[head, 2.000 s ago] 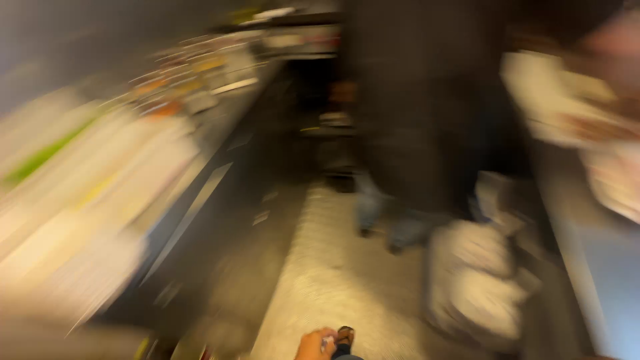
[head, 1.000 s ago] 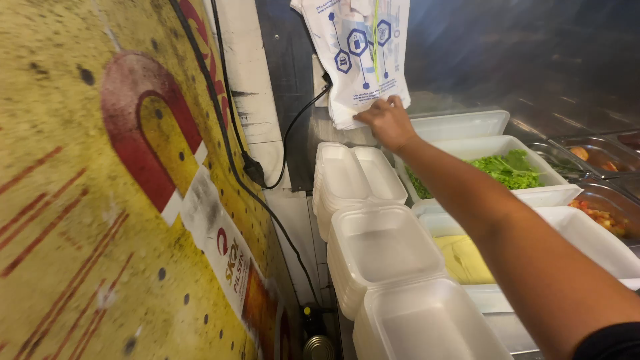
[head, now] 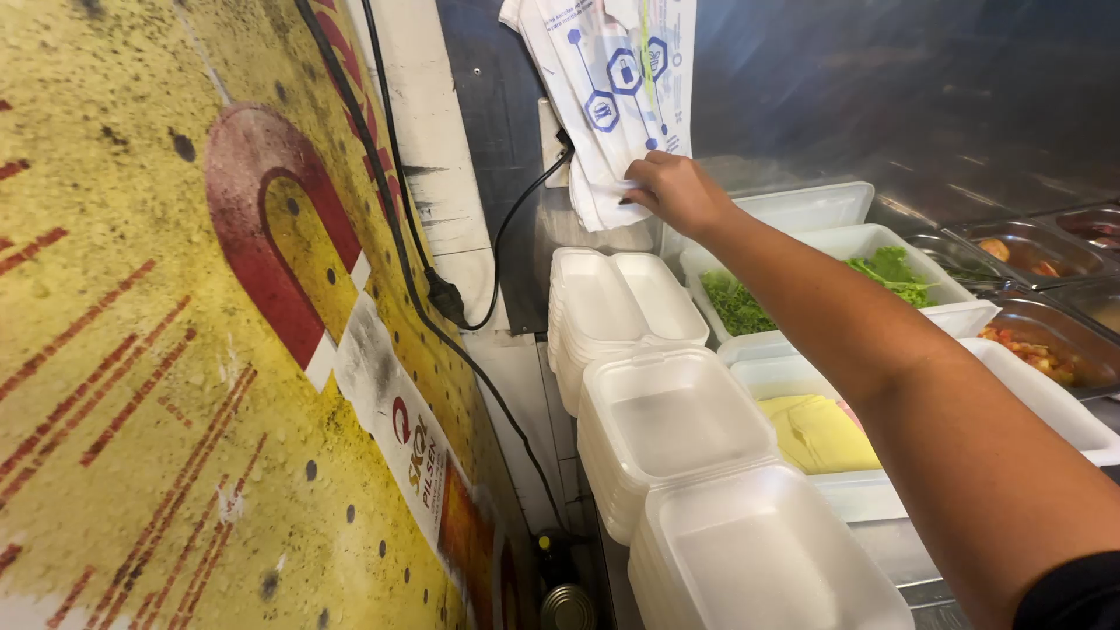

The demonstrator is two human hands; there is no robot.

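Note:
White plastic bags (head: 604, 96) with blue printing hang in a bunch on the metal wall at the top centre. My right hand (head: 678, 192) reaches up to their lower right part, its fingers pinching the edge of a bag. Below the bags stand stacks of white foam containers: a divided one (head: 626, 297) at the back and square ones (head: 682, 416) nearer me. Right of them, partly behind my forearm, a plastic tub (head: 875, 236) holds green lettuce (head: 739, 302). Another tub holds yellow sliced food (head: 818, 433), perhaps cheese. My left hand is out of view.
A yellow panel (head: 131, 350) with red markings takes up the left side. Black cables (head: 499, 394) run down beside it, past a wall socket (head: 553, 144). A metal can (head: 567, 606) sits low down. Metal food pans (head: 1041, 249) lie at the right.
The view has swung from the aisle to this corner. Over the last second my right hand has stayed at the bags, and its fingers now pinch a lower edge.

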